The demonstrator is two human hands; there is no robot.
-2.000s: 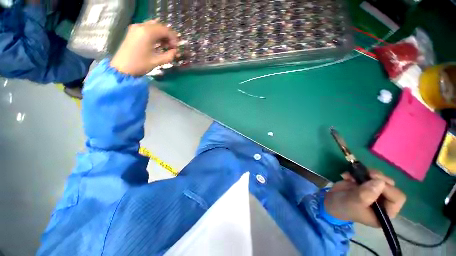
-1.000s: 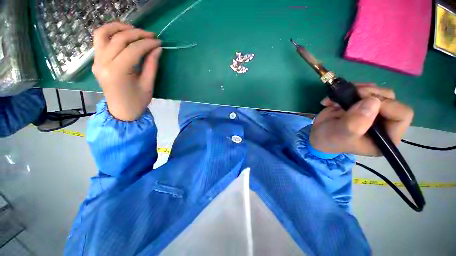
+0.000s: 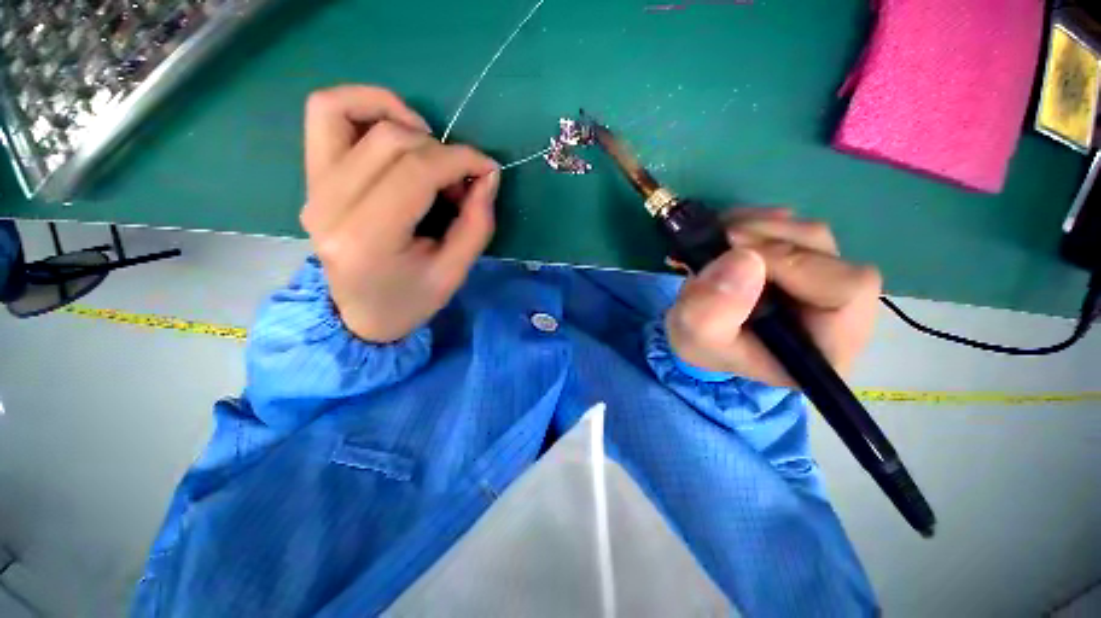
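My left hand pinches the thin silvery solder wire between thumb and forefinger. A short end of the wire sticks out to the right and reaches the small circuit board assemblies, which lie together on the green mat. My right hand holds the soldering iron like a pen. The iron's brownish tip points up and left and is at or very near the assemblies' right side; whether it touches them I cannot tell.
The clear blister tray of assemblies is at the upper left. The pink foam pad lies at the upper right, with the yellow sponge in a dark frame beside it. Red wires show at the top edge. A black cord curves at the right.
My left hand has moved right, bringing the wire end to the assemblies. My right hand has moved left and slightly down, bringing the iron's tip beside them. The tray now shows further left.
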